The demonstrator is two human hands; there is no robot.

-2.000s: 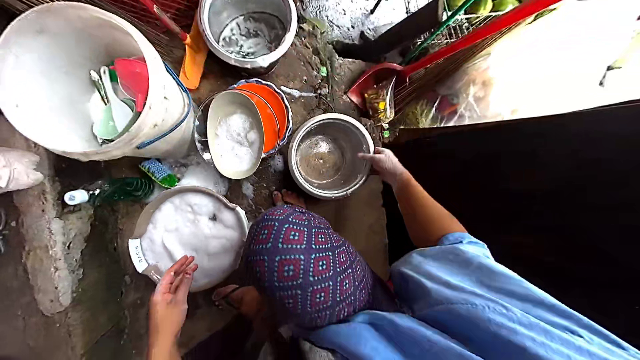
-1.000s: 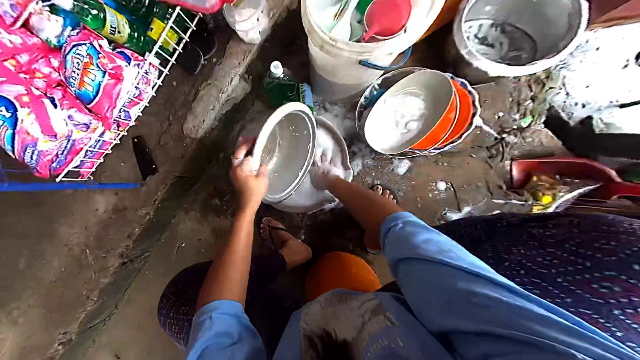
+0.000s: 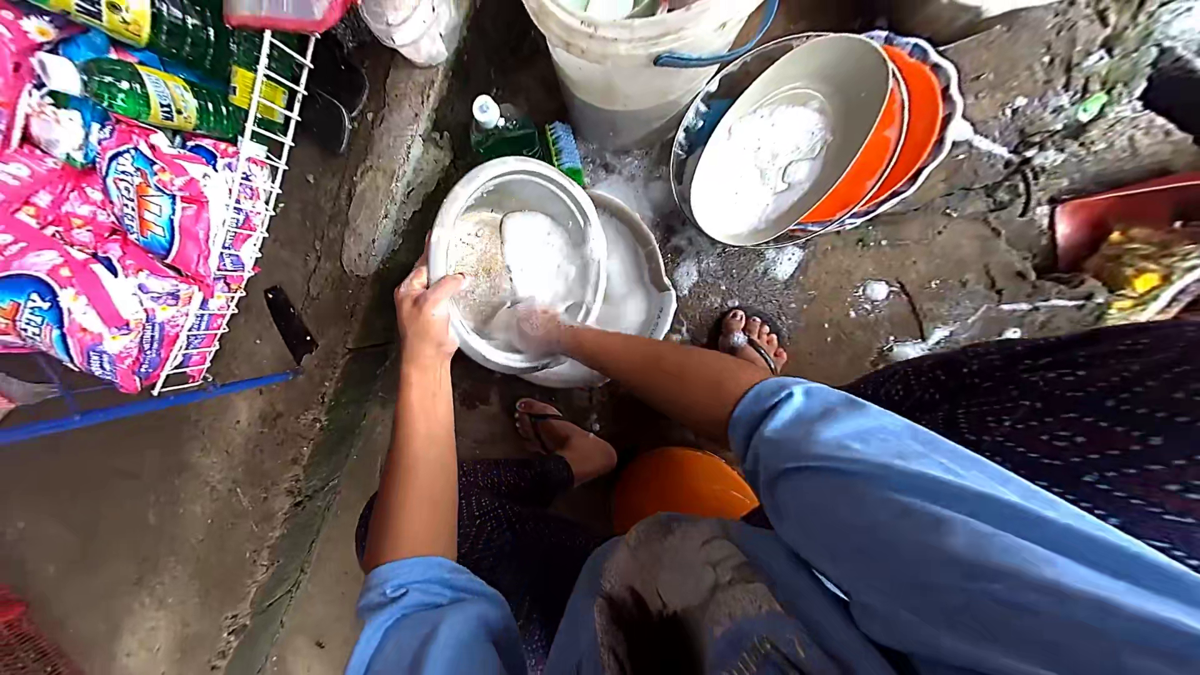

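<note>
A round metal pot [image 3: 586, 220] with suds inside is tilted over a wider basin of soapy water [image 3: 633, 291]. My left hand [image 3: 427, 305] grips the pot's left rim, thumb over the edge. Inside the pot, at its lower right, my right hand [image 3: 534, 328] is blurred and covered in suds; whether it holds a scrubber cannot be told. A green and blue sponge [image 3: 564, 153] and a green bottle with a white cap [image 3: 504, 131] stand just behind the pot. To the right, a sudsy cream bowl [image 3: 848, 84] leans on orange bowls [image 3: 919, 122] in a scalloped dish.
A white bucket with a blue handle [image 3: 623, 70] stands at the back. At left is a white wire rack [image 3: 272, 159] of pink detergent packs [image 3: 150, 206] and green bottles [image 3: 169, 98]. An orange round object [image 3: 682, 483] lies near my feet. A red dustpan [image 3: 1125, 211] holds scraps at right.
Two seconds ago my right hand held a pot on the right and my left hand was over the sudsy basin. The pot is now over that basin, with my left hand on its rim. The view has shifted left.
</note>
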